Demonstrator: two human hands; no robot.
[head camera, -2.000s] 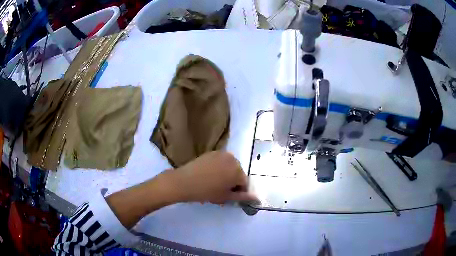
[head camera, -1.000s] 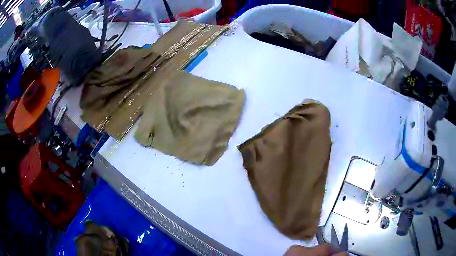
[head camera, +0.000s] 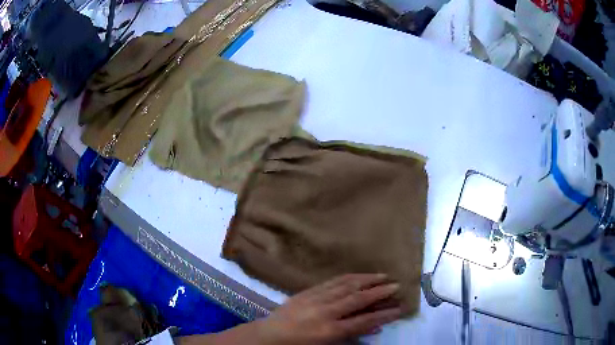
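A brown pleated panel (head camera: 344, 202) lies spread on the white table, with tucks at its upper left and a lighter khaki margin along its top and right edges. My left hand (head camera: 347, 306) lies nearly flat on its lower right part, palm down, with the fingers pointing right. The panel's upper left overlaps a squarish khaki piece (head camera: 229, 121). A narrow silver blade (head camera: 465, 300), apparently of scissors, points up over the machine bed, right of the panel. Its lower end is cut off by the frame. My right hand is not in view.
The white sewing machine head (head camera: 560, 182) stands at right over its lit needle plate (head camera: 479, 246). Slim tweezers (head camera: 565, 306) lie beside it, partly cut off. Brown strips with a glittery line (head camera: 195, 50) lie at upper left. A measuring tape (head camera: 195, 273) runs along the front edge.
The brown panel has been turned and spread wider, and now overlaps the khaki piece. My left hand has come onto it. The blades, apart before, show as one narrow blade.
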